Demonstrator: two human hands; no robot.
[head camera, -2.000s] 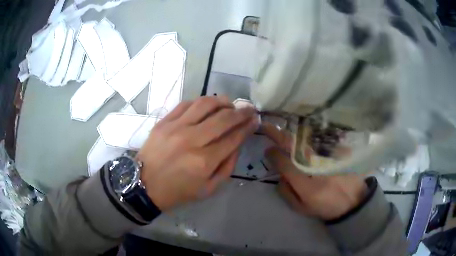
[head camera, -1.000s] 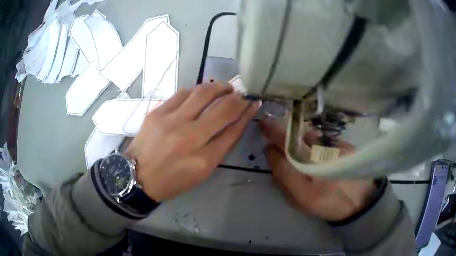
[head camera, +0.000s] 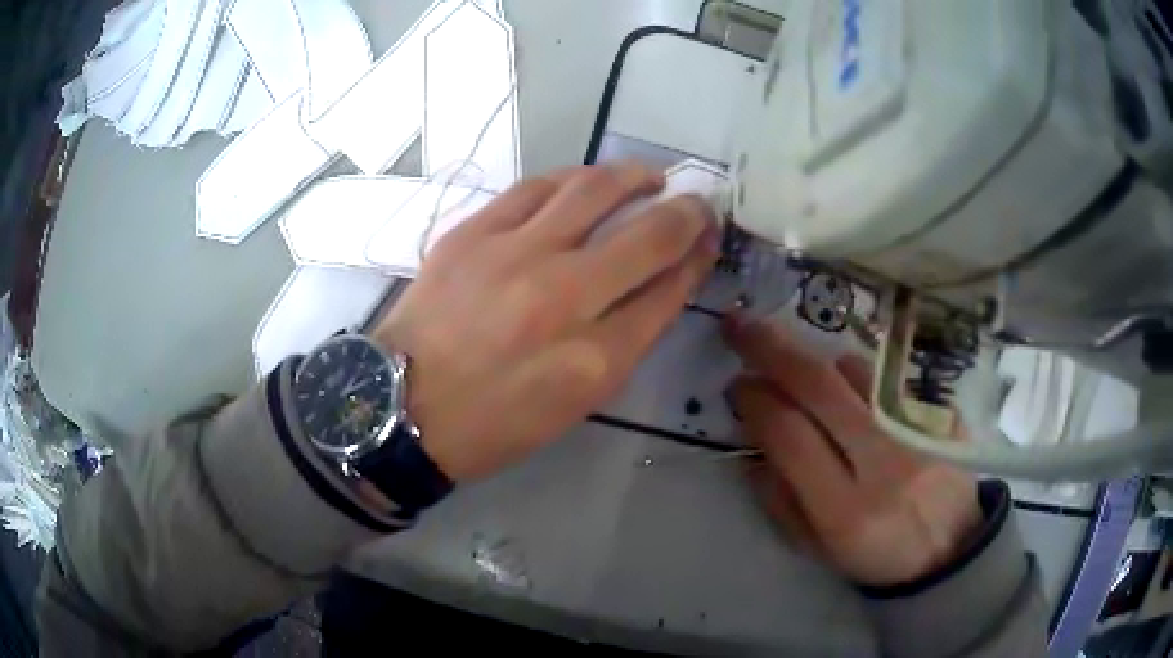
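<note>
A white pointed tab (head camera: 696, 177) lies at the needle area; its tip shows past my left fingers, and the rest is hidden under them. My left hand (head camera: 553, 302) lies flat on it, fingers together, pressing it to the bed. My right hand (head camera: 855, 463) rests palm down right of the needle, index fingertip on the needle plate (head camera: 663, 366). A thin pale spike (head camera: 701, 455) sticks out left from under it; its grip is hidden. The sewing machine head (head camera: 888, 142) hides the needle and foot.
Outlined white tabs (head camera: 470, 90) overlap left of the machine, beside a fanned pile (head camera: 161, 71). More white strips (head camera: 1048, 399) lie right of the machine. A purple-edged phone (head camera: 1096, 566) is at lower right. A frayed scrap bundle (head camera: 32, 450) hangs at the left edge.
The view has shifted, so the table items sit differently and blue lettering shows on the machine head. Both hands stay near the needle; more of the tab's tip shows beyond my left fingers.
</note>
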